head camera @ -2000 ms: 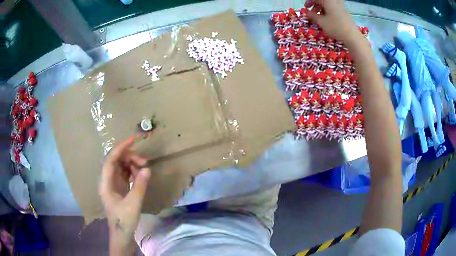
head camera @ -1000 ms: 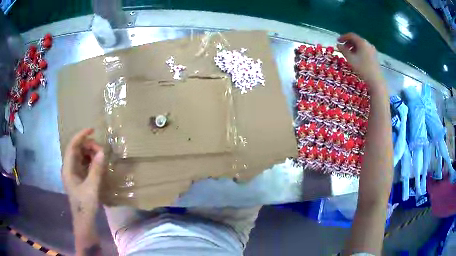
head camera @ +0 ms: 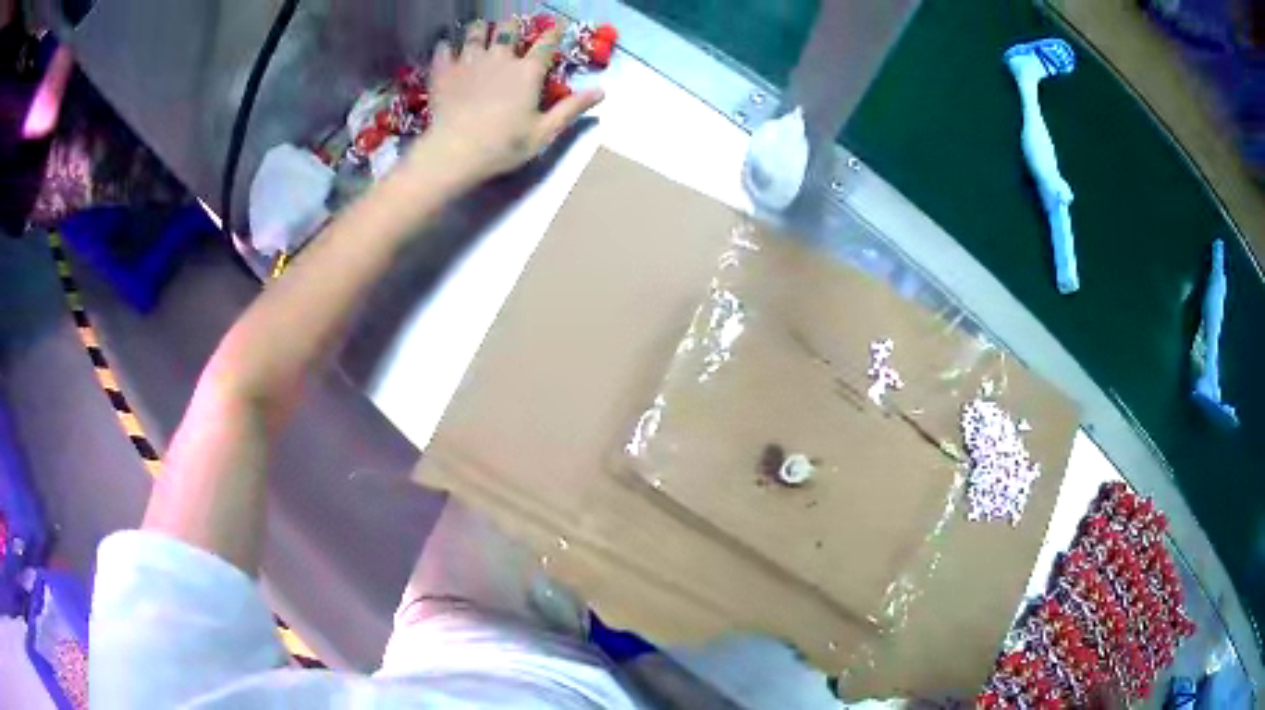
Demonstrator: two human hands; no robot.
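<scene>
My left hand (head camera: 488,104) is at the top left, palm down with fingers spread over the loose red-headed figurines (head camera: 377,128). Its fingertips are among the pieces, and I cannot tell whether it grips any. My right hand is out of the picture. The small whitish glue cup (head camera: 794,470) stands on a dark smudge on the cardboard sheet (head camera: 541,333). The pile of white-pink add-on parts (head camera: 997,462) lies near the sheet's right end, with a smaller cluster (head camera: 884,370) beside it.
Dense rows of red-headed figurines (head camera: 1103,603) are at the lower right. Light-blue long shapes (head camera: 1050,174) lie on the green surface (head camera: 957,167). A grey post (head camera: 853,63) with a white lump (head camera: 777,161) at its base stands behind the sheet. Another white lump (head camera: 289,198) is at left.
The view has swung left and tilted. My left hand has gone from beside the cardboard to the loose figurines. My right hand, earlier over the figurine rows, has left the picture.
</scene>
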